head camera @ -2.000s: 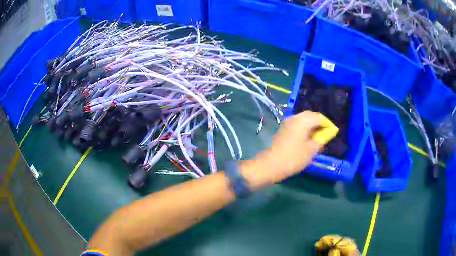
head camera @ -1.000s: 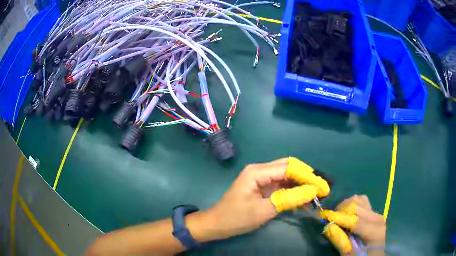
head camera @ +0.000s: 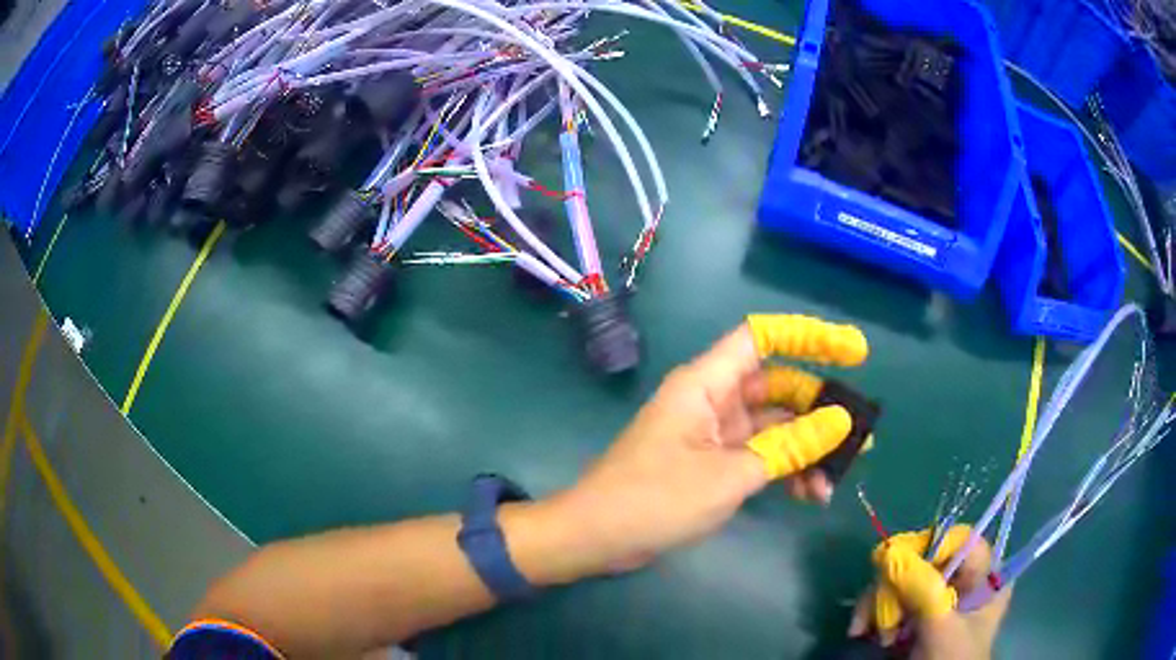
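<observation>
My left hand (head camera: 722, 438), with yellow finger cots and a dark wristband, holds a black connector housing (head camera: 851, 432) between thumb and fingers; its index finger is raised. My right hand (head camera: 935, 593), also with yellow cots, is at the lower right and grips a wire harness (head camera: 1051, 451). Pale lilac cables loop up and right from it, and thin core wires with tiny tips fan upward from the fingers. A red wire points toward the housing. The housing and the wires are apart. The part of the harness under my right hand is hidden.
A pile of harnesses (head camera: 426, 77) with black round connectors lies at the upper left, one connector (head camera: 610, 333) nearest my left hand. A larger blue bin (head camera: 877, 245) of black housings and a narrower blue bin (head camera: 1070, 316) stand at the upper right. More blue bins line the back right.
My left hand came back from the larger bin, then moved slightly up, showing the housing. My right hand came further into view, with the harness cables now visible. The camera view shifted.
</observation>
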